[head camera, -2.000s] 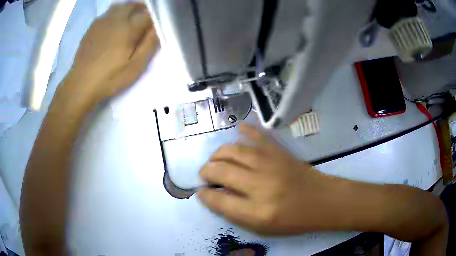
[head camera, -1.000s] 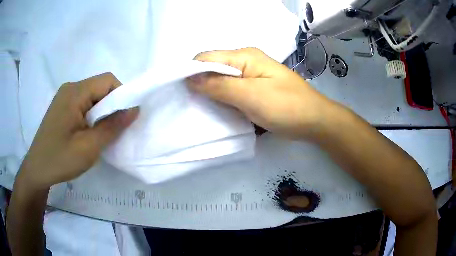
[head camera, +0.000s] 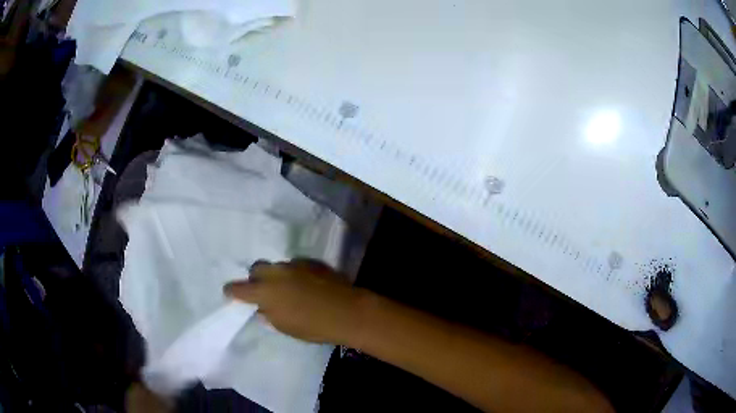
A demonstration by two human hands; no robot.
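Observation:
My right hand (head camera: 300,300) reaches in from the lower right over a pile of white fabric pieces (head camera: 202,218) below the table edge. Its fingertips hold the end of a blurred white fabric piece (head camera: 202,343), which slants down to the left over the pile. A small, blurred skin-toned patch at the bottom left edge, by the piece's lower end, may be my left hand (head camera: 147,400); it is mostly cut off and its grip cannot be made out.
The white table (head camera: 420,81) has a ruler scale and a dark-ringed worn patch (head camera: 662,308). White fabric (head camera: 202,24) lies at its far left. The machine's needle plate (head camera: 700,113) is at the right edge. Yellow-handled scissors (head camera: 85,152) lie on a side surface at left.
The view has swung left, from the machine to the pile below the table edge. My right hand has left the folded white piece over the table and is now at the pile.

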